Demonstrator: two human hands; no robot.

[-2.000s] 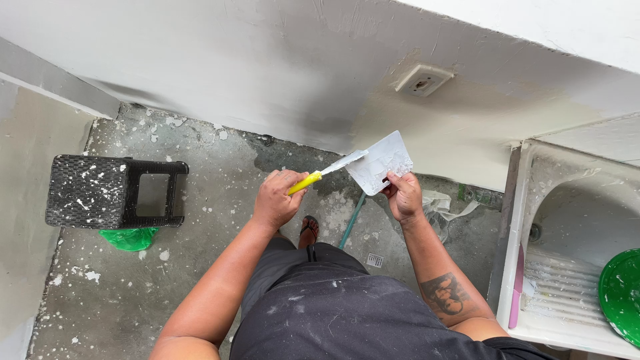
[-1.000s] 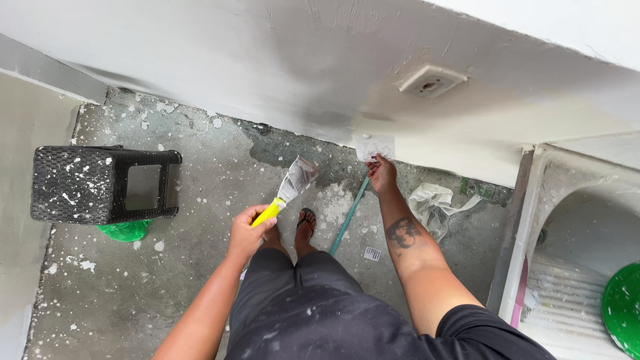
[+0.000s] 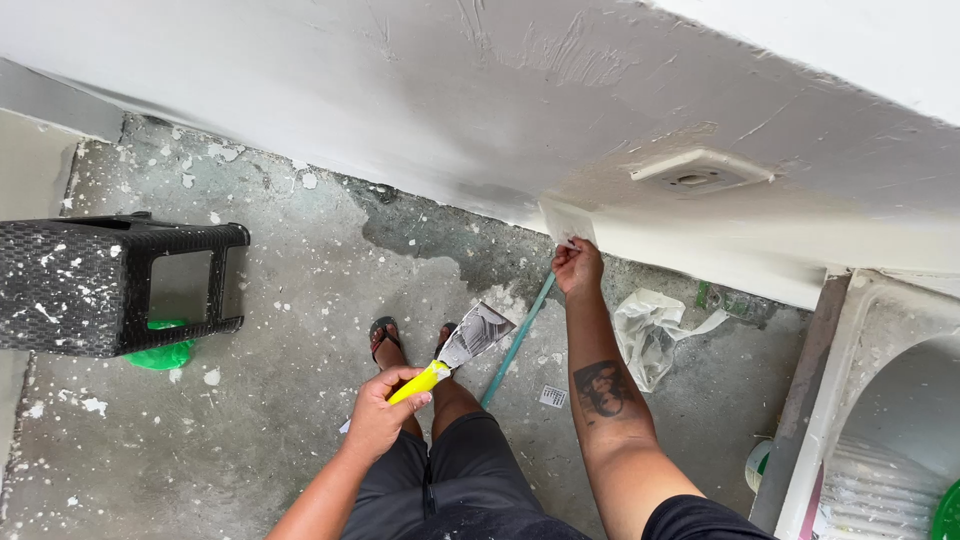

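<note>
My left hand [image 3: 386, 409] grips the yellow handle of a putty knife [image 3: 477, 333], whose wide blade is smeared with whitish compound and points up and to the right, above my feet. My right hand [image 3: 577, 267] reaches forward and pinches a thin, flat, pale spreader [image 3: 568, 222] that lies against the lower part of the wall [image 3: 465, 112]. To the right of the spreader, a white electrical box plate [image 3: 701, 171] sits in the wall. Ridges and smears of compound mark the wall above it.
A black woven-pattern plastic stool [image 3: 64, 289], spattered white, lies at the left by green plastic [image 3: 161, 355]. A teal pole [image 3: 519, 341] and a crumpled whitish plastic bag [image 3: 649, 330] lie on the spotted concrete floor [image 3: 247, 435]. A dirty sink [image 3: 844, 341] stands at right.
My hands were together two seconds ago, with the knife blade at the spreader. They have since parted: the left drew back with the knife, the right took the spreader to the wall.
</note>
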